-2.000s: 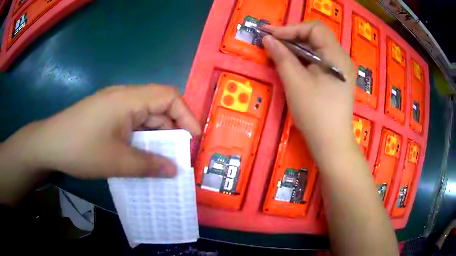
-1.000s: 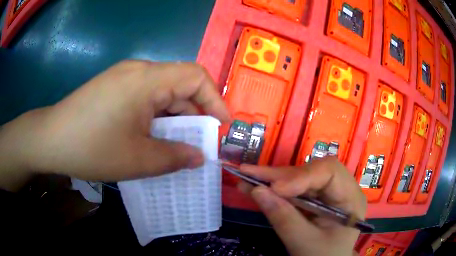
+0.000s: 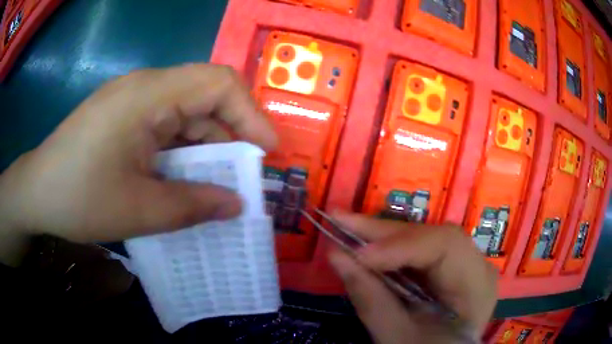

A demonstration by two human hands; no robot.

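Note:
My left hand [image 3: 134, 154] holds a folded white label sheet [image 3: 208, 269] with rows of small grey print, thumb on its face. My right hand [image 3: 416, 275] holds thin metal tweezers [image 3: 355, 245], their prongs apart, just right of the sheet and over the lower end of the nearest orange phone [image 3: 302, 134]. That phone lies open-backed in a recess, its silver and black card slots [image 3: 292, 188] partly hidden by the sheet. Whether a label is on the tweezer tips I cannot tell.
The pinkish-red foam tray [image 3: 372, 87] holds two rows of orange phones with yellow camera patches. Another tray edge shows at the upper left and part of one at the lower right [image 3: 530, 326]. The dark green bench surface [image 3: 134, 33] lies left of the tray.
Since two seconds ago my right hand has come down from an upper phone to beside the sheet. In the last second the tweezer prongs have parted and moved slightly off the sheet's edge.

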